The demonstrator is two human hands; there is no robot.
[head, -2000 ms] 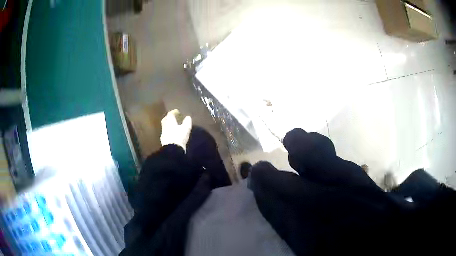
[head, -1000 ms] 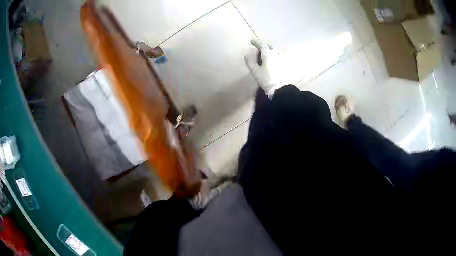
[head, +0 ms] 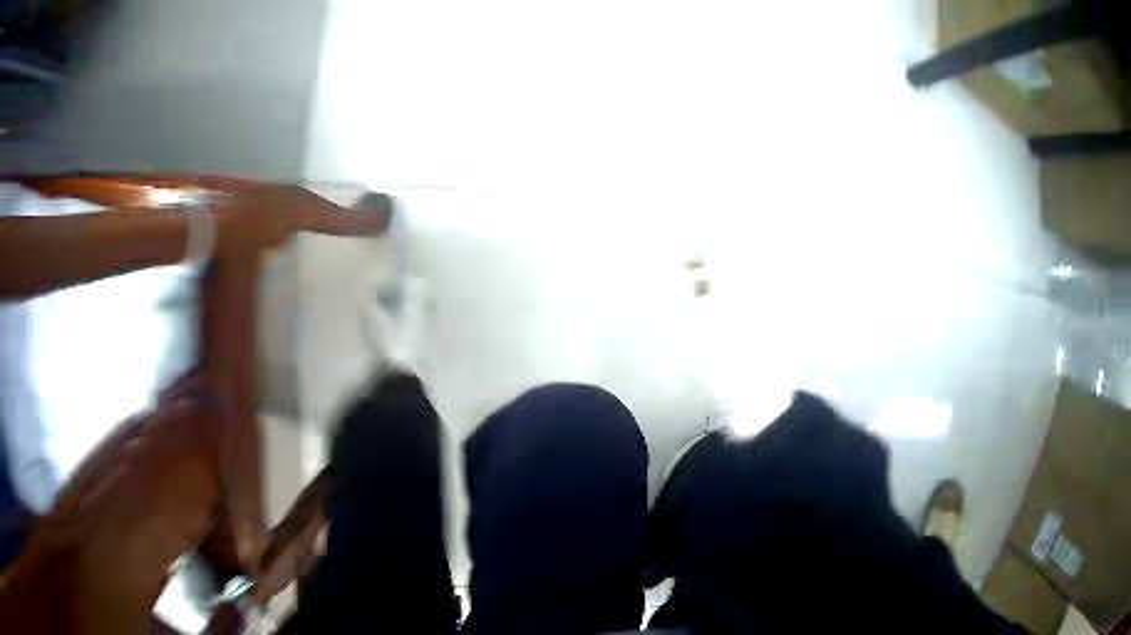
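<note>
A reddish-brown wooden chair stands at the left, nearest to me. My left hand, pale and blurred, is in front of its dark sleeve, to the right of the chair frame and apart from it; its fingers are not clear. My right hand is only a pale patch beyond the other dark sleeve, washed out against the glaring floor. Whether either hand holds anything cannot be told. A dark-clothed leg shows between the sleeves.
Pale tiled floor lies ahead, with strong glare. Cardboard cartons stand at the right and upper right, with dark bars beside the upper ones. Clear film lies at the right edge. A shoe shows lower right.
The green bench has left the view. The chair now shows at the left edge, and my left hand, earlier near its orange-brown part, is apart from it. More cartons show at right.
</note>
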